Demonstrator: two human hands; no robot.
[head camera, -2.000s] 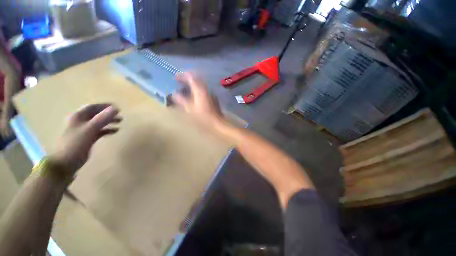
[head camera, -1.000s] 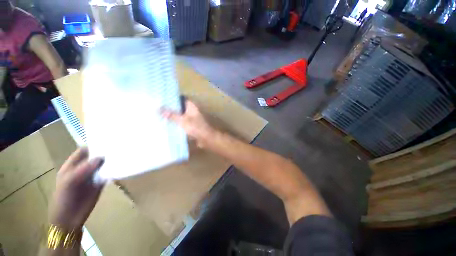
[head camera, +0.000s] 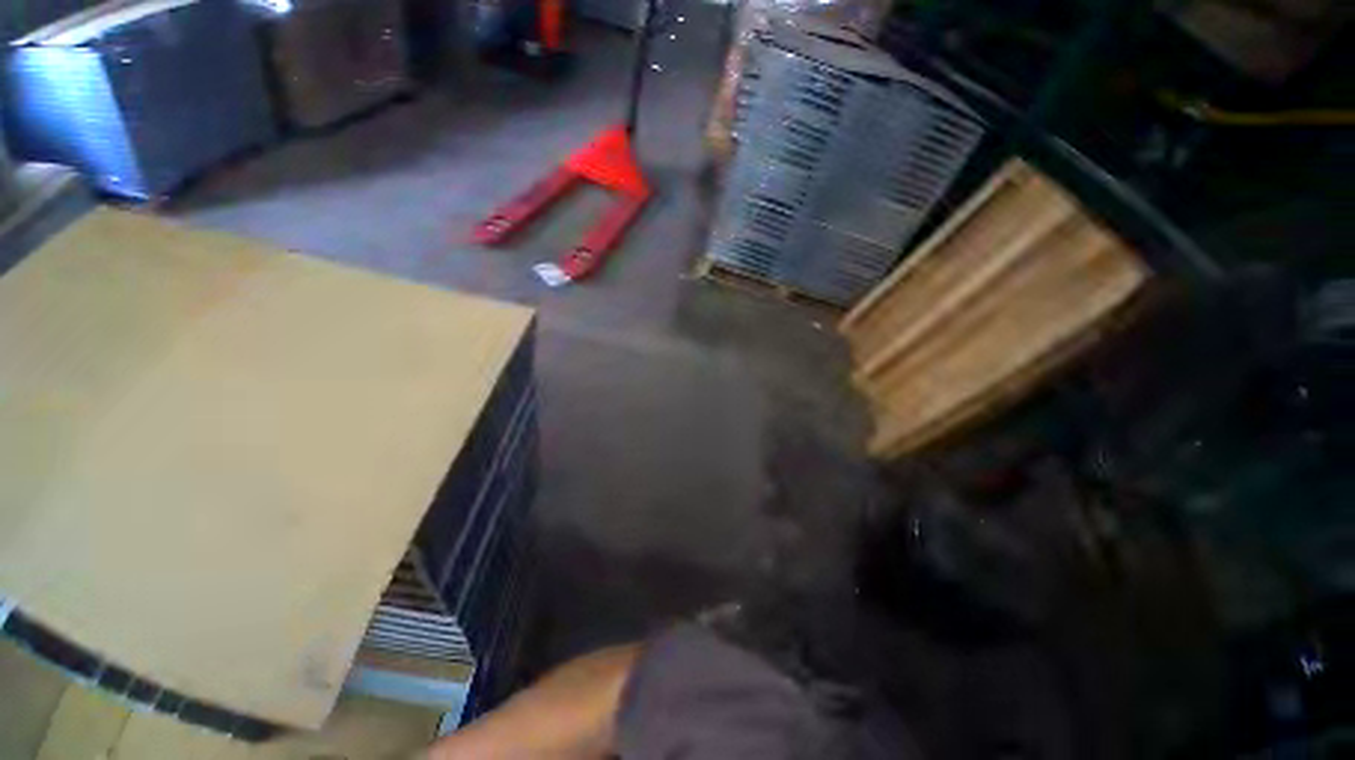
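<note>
Neither of my hands shows. Only my right forearm and dark sleeve enter at the bottom edge, and the hand is cut off below the frame. Nearest in front is a tan cardboard layer sheet lying on top of stacked housings. The dark and grey edges of the stack show under the sheet's right side and front corner. No separate housing is visible on the sheet.
A red pallet jack stands on the concrete floor behind the stack. A block of grey slotted housings stands at the back. A wooden pallet leans to its right. Wrapped stacks stand at the back left. The right side is dark and blurred.
The view has swung right. The housing, lifted off the cardboard and held in both hands one second ago, is out of view. Both hands and the other person have left the picture.
</note>
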